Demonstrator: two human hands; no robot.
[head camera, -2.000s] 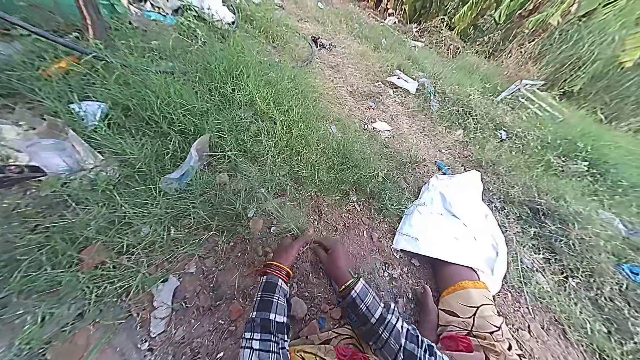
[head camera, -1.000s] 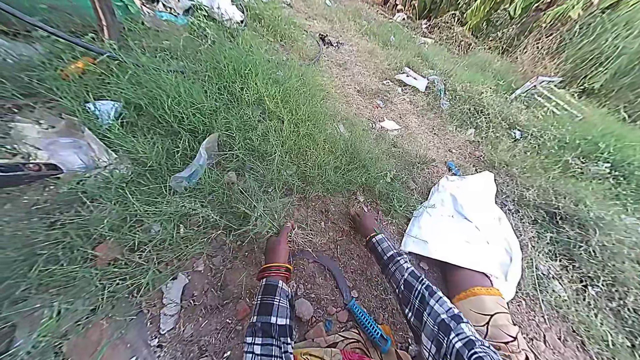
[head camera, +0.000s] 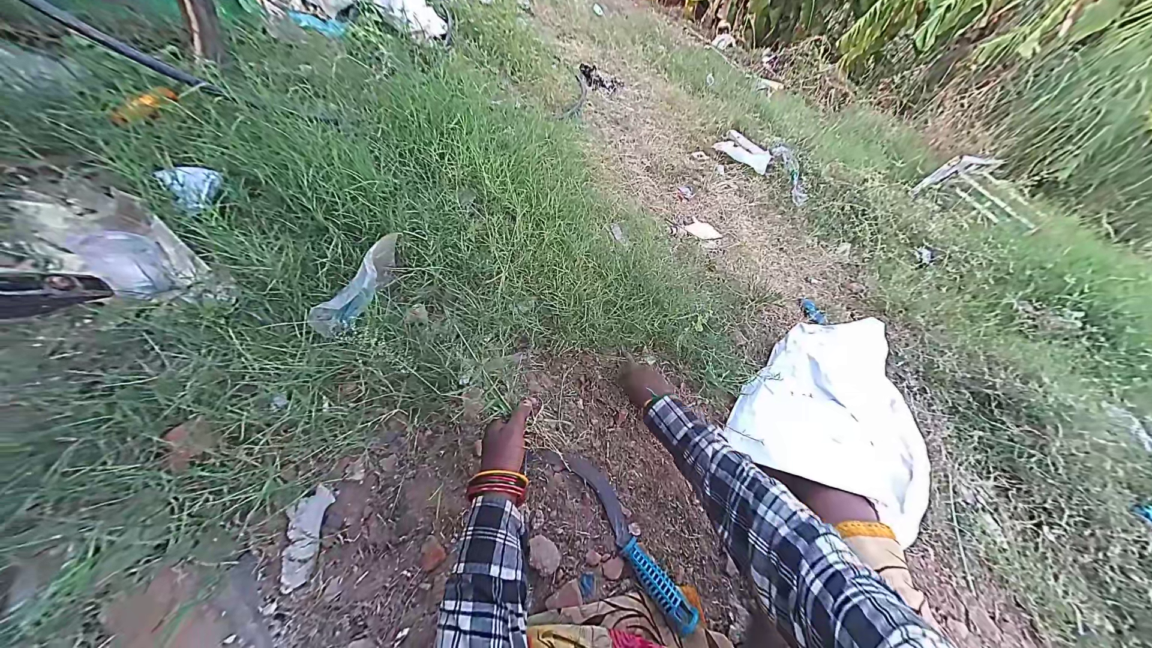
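Observation:
My left hand (head camera: 506, 439), with red and yellow bangles at the wrist, is low over bare soil at the edge of the green grass (head camera: 486, 234); a few thin blades lie at its fingertips, and whether it grips them is unclear. To its right, my right hand (head camera: 642, 382) reaches the soil beside the grass edge, its fingers blurred and partly hidden. Between my forearms a sickle (head camera: 661, 585) with a curved dark blade and blue handle lies on the ground, touched by neither hand. A white sheet (head camera: 832, 418) covers part of my leg at the right.
Stones (head camera: 544, 555) and a torn pale scrap (head camera: 306, 538) lie on the soil near my left arm. A clear plastic piece (head camera: 355, 288) rests in the grass. Farther up, litter (head camera: 745, 153) dots a dry path. A dark hose (head camera: 117, 43) runs at the upper left.
Two seconds ago my hands were close together; now they are apart, my right hand farther right and forward. The sickle, not seen between my arms in the oldest frame, lies in view.

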